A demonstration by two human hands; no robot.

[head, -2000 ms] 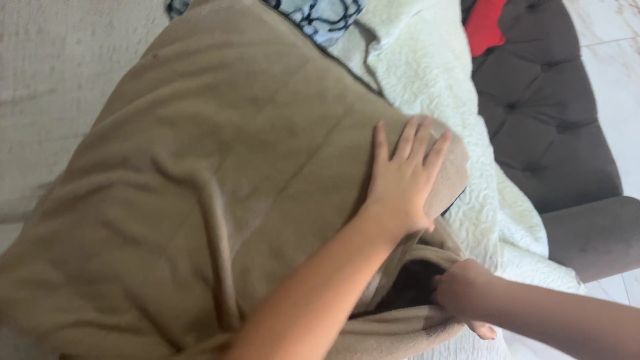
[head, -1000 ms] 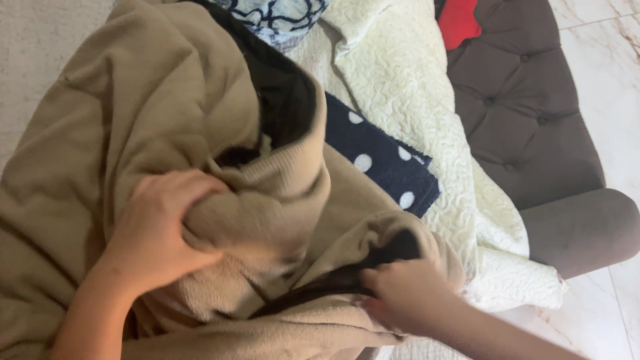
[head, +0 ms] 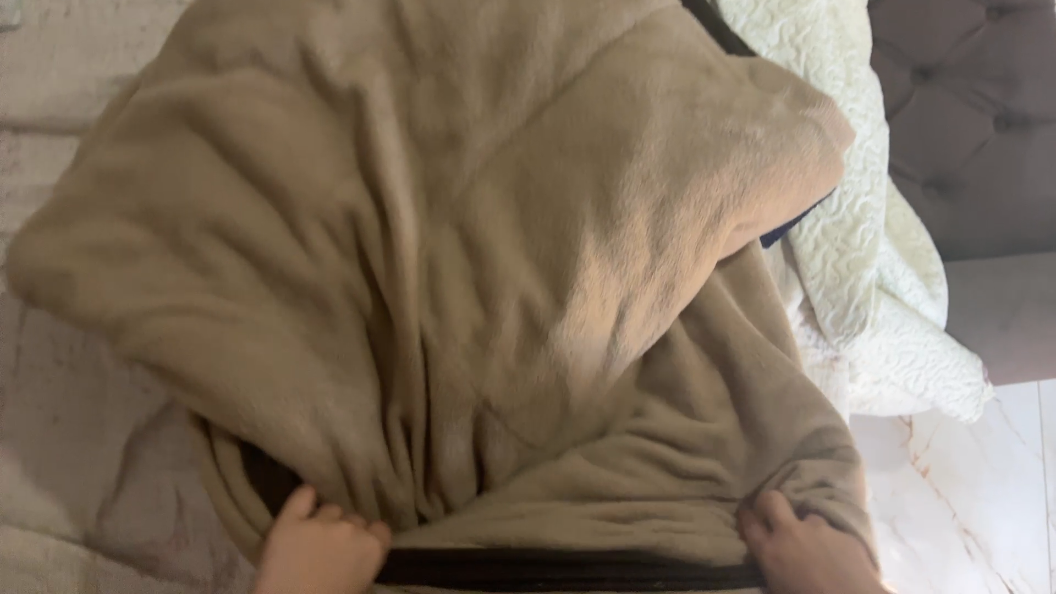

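A large tan fleece blanket, folded and rumpled, fills the middle of the view. At the lower edge, my left hand grips its fabric beside a dark gap between the layers. My right hand holds a gathered part of the same blanket at the lower right. Between the two hands runs a dark brown strip of the blanket. A small bit of navy cloth shows from under the blanket's right corner.
A cream quilted cover hangs at the right, next to a grey tufted upholstered seat. Pale marble-look floor shows at the lower right. A light beige cloth surface lies under the blanket on the left.
The blanket's raised, folded-back part now lies spread over, covering most of the navy polka-dot cloth seen a second ago. My left hand has moved from the bunched middle to the blanket's near edge.
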